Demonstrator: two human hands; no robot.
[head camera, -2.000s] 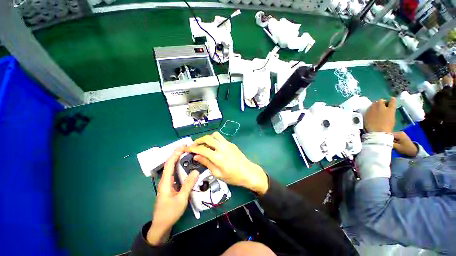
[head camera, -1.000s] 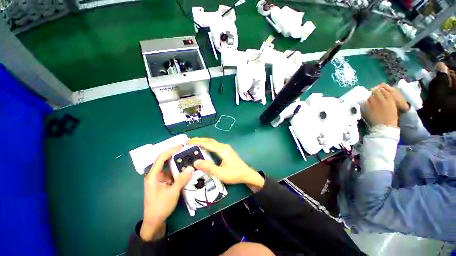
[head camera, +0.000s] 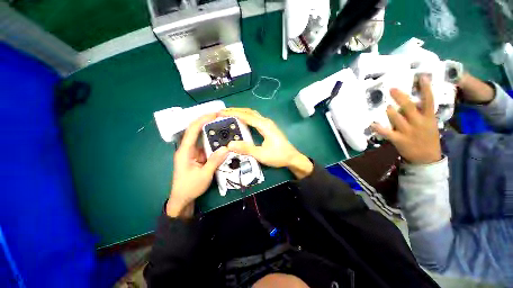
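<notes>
A white camera unit (head camera: 245, 175) lies on the green mat at the bench edge, with a black front plate (head camera: 223, 134) around its lens. My left hand (head camera: 194, 163) holds its left side, thumb at the plate's lower edge. My right hand (head camera: 267, 140) holds its upper right side, thumb also at the plate's lower edge. The white mounting arm (head camera: 183, 119) projects to the left. Thin red and black lead wires (head camera: 256, 207) hang over the bench edge. Whether the plate sits fully flush cannot be told.
The screw feeder (head camera: 205, 45) stands beyond my hands, with a sealing ring (head camera: 266, 88) beside it. The black electric screwdriver (head camera: 346, 31) hangs at upper right. Another worker's hand (head camera: 413, 126) is over white camera units (head camera: 354, 112) at right. A blue bin (head camera: 39, 169) is at left.
The view has tipped down and nearer. The plate, partly covered by my fingers earlier, now shows more fully. The other worker's hand has moved onto the camera units at right.
</notes>
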